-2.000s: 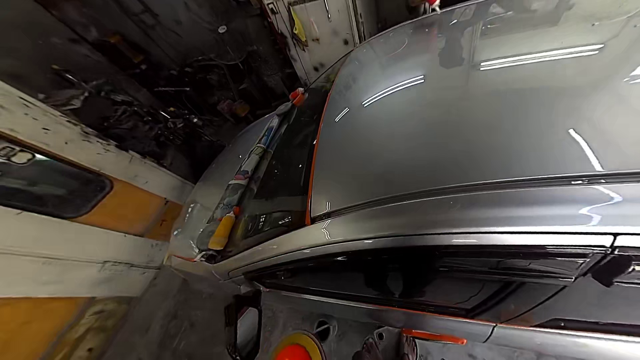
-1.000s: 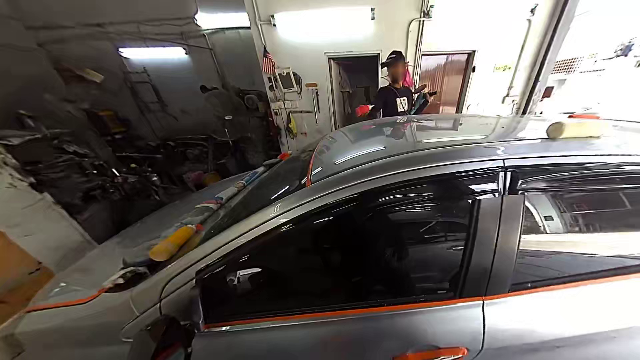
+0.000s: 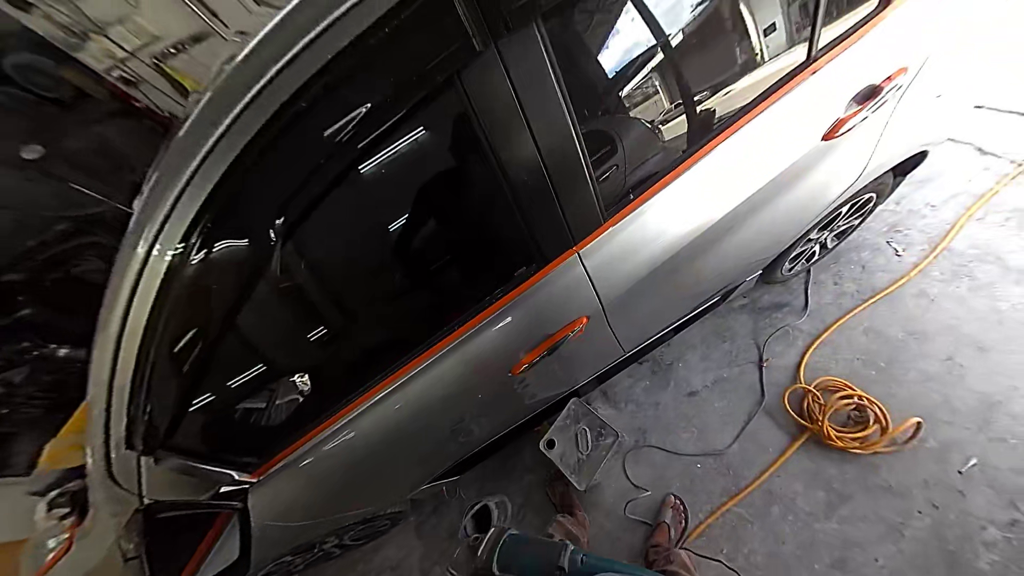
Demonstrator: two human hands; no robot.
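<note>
A silver car's front door (image 3: 448, 408) fills the middle of the head view, with orange masking tape (image 3: 424, 360) along the base of its dark window and on the door handle (image 3: 550, 346). At the bottom edge is the teal body of a power tool (image 3: 532, 552), partly cut off by the frame. A pale, round-rimmed object (image 3: 486, 516) is just above its left end; its kind is unclear. Neither of my hands can be made out, so what holds the tool is hidden.
A square grey container (image 3: 580, 444) stands on the concrete floor beside the door, near my sandalled foot (image 3: 668, 524). A coiled orange hose (image 3: 848, 416) and a thin dark cable (image 3: 720, 452) lie to the right. The side mirror (image 3: 192, 536) juts out at lower left.
The view has swung down from the roof to the car's side and floor. The person standing beyond the car one second ago is out of view. The teal tool now shows at the bottom.
</note>
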